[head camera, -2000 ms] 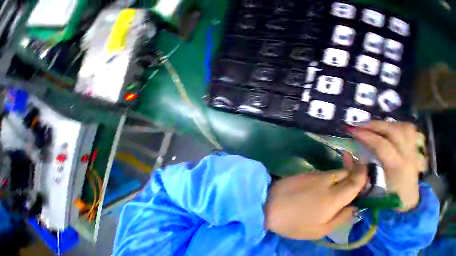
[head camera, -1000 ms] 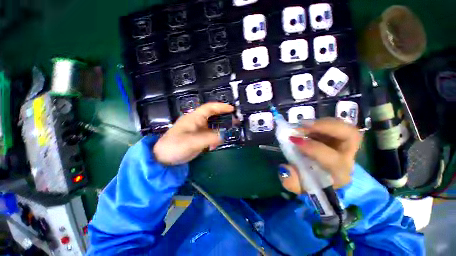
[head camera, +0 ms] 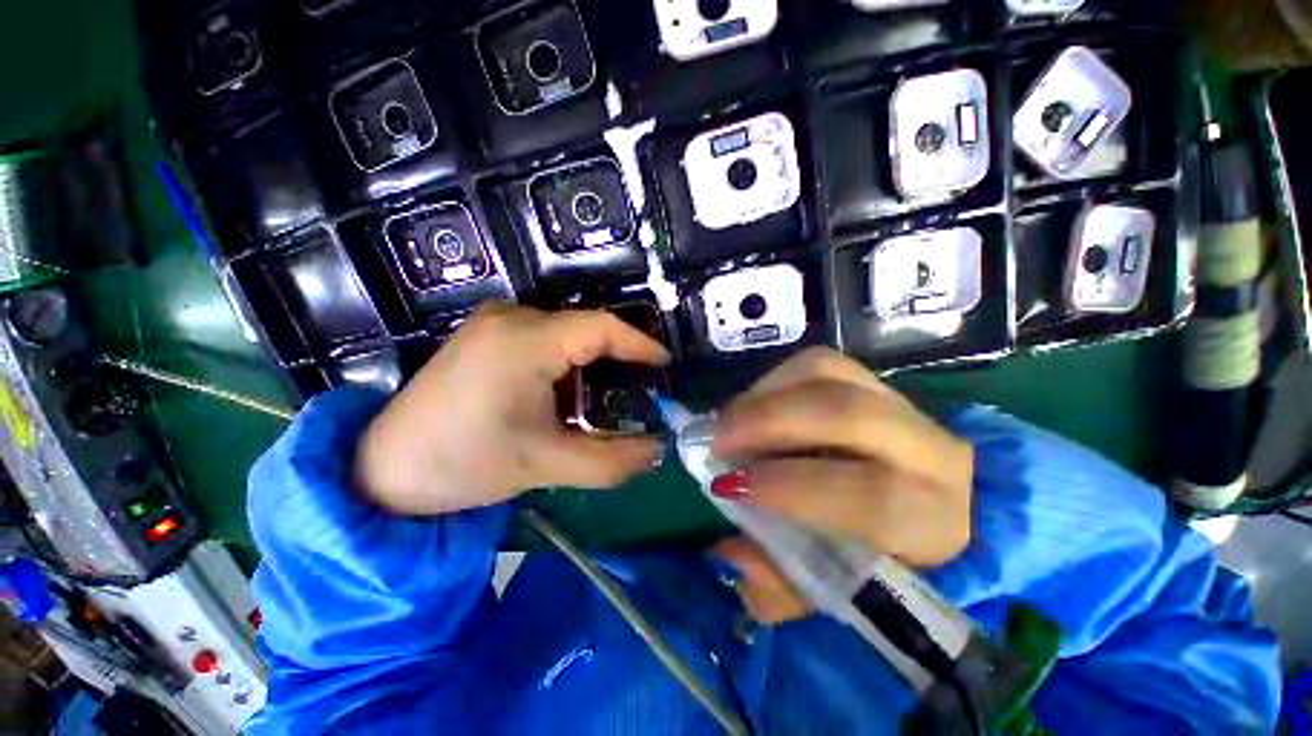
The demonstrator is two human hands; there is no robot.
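My left hand (head camera: pixel 504 410) is bare and holds a black housing (head camera: pixel 616 401) between thumb and fingers, just in front of the tray's near edge. My right hand (head camera: pixel 842 475) grips the glue syringe (head camera: pixel 806 554). Its blue needle tip (head camera: pixel 665 407) points left and is at the right side of the held housing; whether it touches cannot be told. The black blister tray (head camera: pixel 921 341) holds black housings (head camera: pixel 449 247) in its left pockets and white housings (head camera: pixel 741 173) in its right pockets.
The electric screwdriver (head camera: pixel 1220 338) lies right of the tray. A controller box (head camera: pixel 101 460) with a red light stands at left, above a white control box (head camera: pixel 187 647). A pale air hose (head camera: pixel 633 611) crosses my lap. An amber tub (head camera: pixel 1266 26) is partly visible at top right.
The view is closer to the tray. My left hand now holds a black housing clear of the pockets. The syringe tip has moved from the white housings to the held black one.
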